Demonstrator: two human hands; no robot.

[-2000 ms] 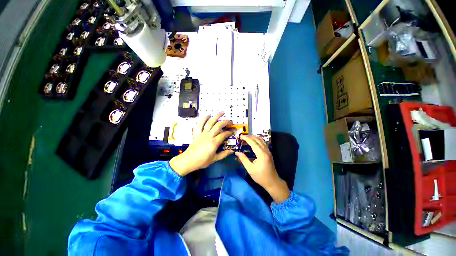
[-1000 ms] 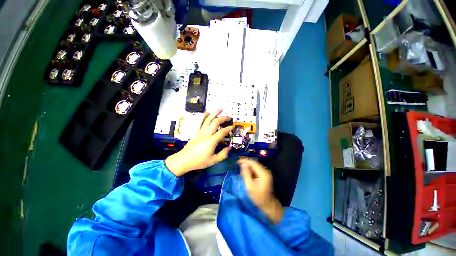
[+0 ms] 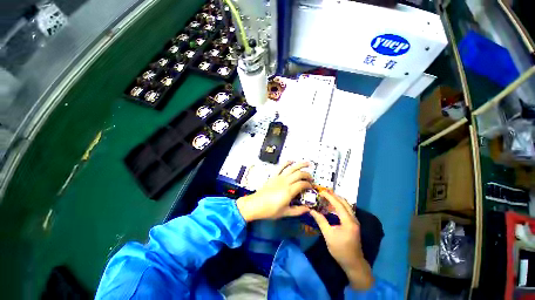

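Note:
A small round electronic unit (image 3: pixel 309 197) with a pale centre sits at the front of the white machine bed (image 3: pixel 343 167), at the orange fixture (image 3: pixel 322 190). My left hand (image 3: pixel 281 192) is at the unit's left, its fingers reaching over the fixture and its thumb near the unit. My right hand (image 3: pixel 343 231) is at the unit's right, its thumb and fingertips by the unit's edge. Fingers hide most of the fixture. Whether either hand grips the unit or only touches it cannot be told.
The white machine head (image 3: pixel 252 85) stands at the bed's rear left. A black rectangular block (image 3: pixel 273 142) lies mid-bed, a brown-copper block (image 3: pixel 276 88) behind it. A black tray (image 3: pixel 171 143) with several units is on the green bench at left. Shelves with cardboard boxes (image 3: pixel 450 186) are at right.
The view has turned and tilted up, showing more of the arch frame. My right hand has come back from the front edge to the unit. My left hand stays by the fixture.

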